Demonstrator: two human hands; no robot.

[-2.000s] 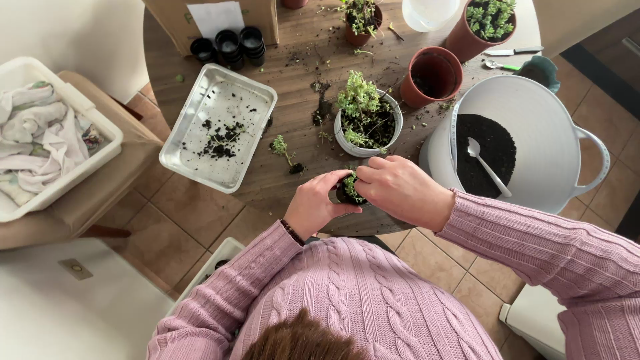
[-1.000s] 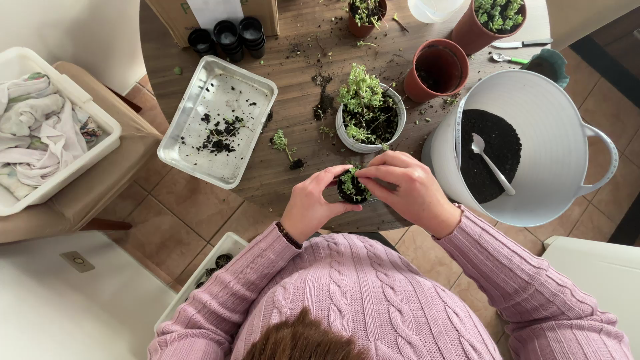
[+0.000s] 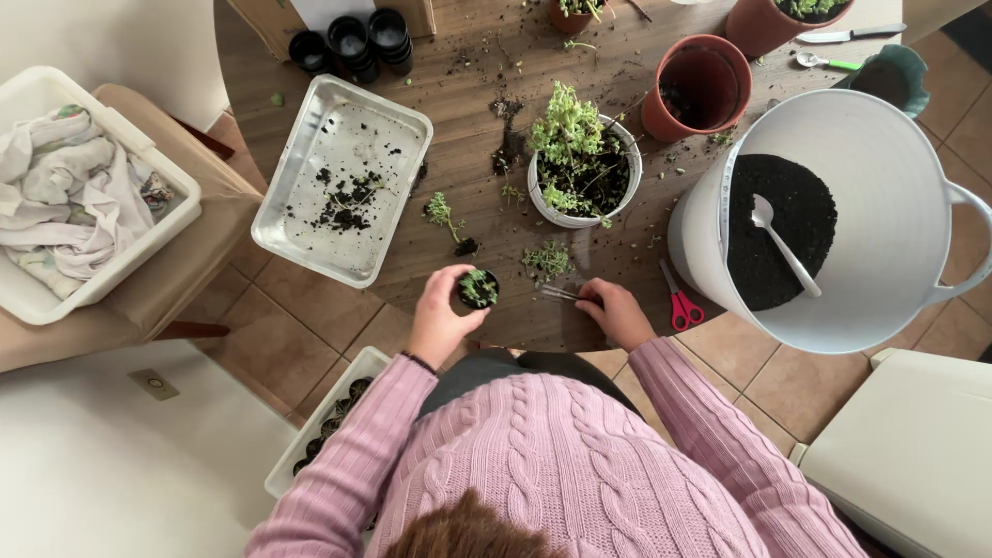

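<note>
My left hand (image 3: 443,314) holds a small black pot (image 3: 478,289) with soil and a little green succulent, at the table's near edge. To its right, my right hand (image 3: 616,310) has its thumb and fingers on the dark end of metal tweezers (image 3: 559,292), whose tips point left on the wood. Succulent cuttings (image 3: 548,260) lie just beyond the tweezers. A rooted sprig (image 3: 443,219) rests above the black pot. Farther back stands a white pot (image 3: 637,174) of succulents. Red-handled scissors (image 3: 685,310) lie right of my right hand.
A metal tray (image 3: 310,132) with scattered soil is at left, near stacked black pots (image 3: 350,40). On the right, a large grey-white tub (image 3: 883,201) holds soil and a white spoon (image 3: 783,242). An empty-looking terracotta-coloured pot (image 3: 701,77) stands behind. Below left is a white tray (image 3: 314,425) of small pots.
My right hand has moved away from the small pot to the right and is now on the tweezers. My left hand still holds the pot. The cuttings and scissors have come into sight.
</note>
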